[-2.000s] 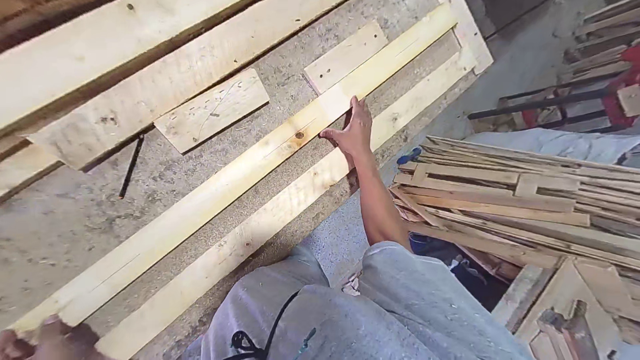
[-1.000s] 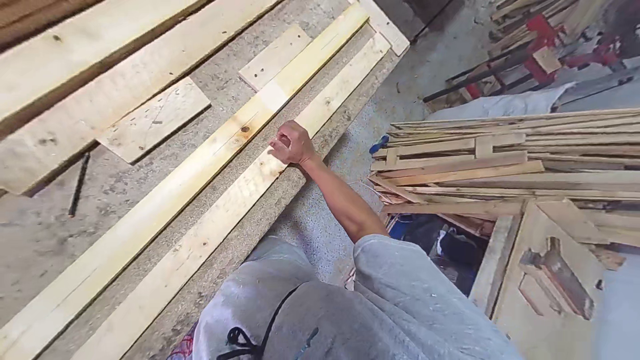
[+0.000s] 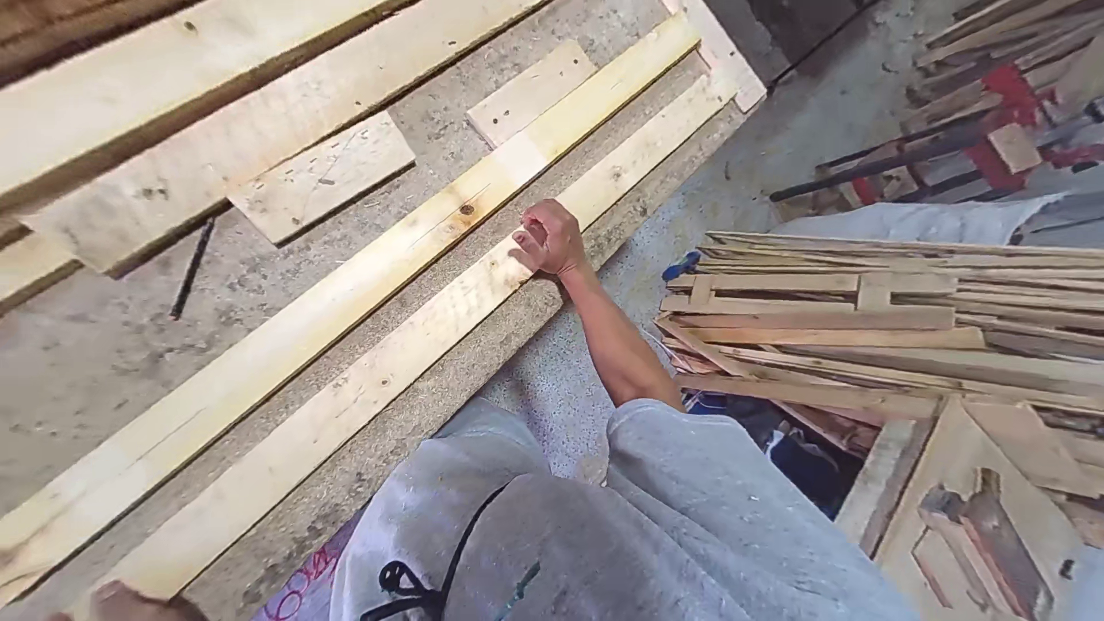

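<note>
Two long pale wooden boards lie side by side, slanting across a rough workbench. My right hand (image 3: 550,240) has its fingers curled over the nearer board (image 3: 379,375), about midway along it. At the lower left, my left hand (image 3: 134,602) grips the same board near its end; the frame's bottom edge cuts off most of this hand. The farther board (image 3: 336,293), with a dark knot, runs beside it across a narrow gap. At the far right end, both boards meet or nearly meet a short crosspiece (image 3: 720,52).
Short wood pieces (image 3: 323,177) (image 3: 530,93), a dark thin rod (image 3: 192,269) and thicker planks (image 3: 285,142) lie on the bench (image 3: 78,379). Right of me are stacked wood strips (image 3: 819,319) and red clamps (image 3: 1005,129) with dark bars.
My right hand has moved from the farther board to the nearer one, its spread fingers now curled. My left hand, out of view one second ago, shows again at the lower left.
</note>
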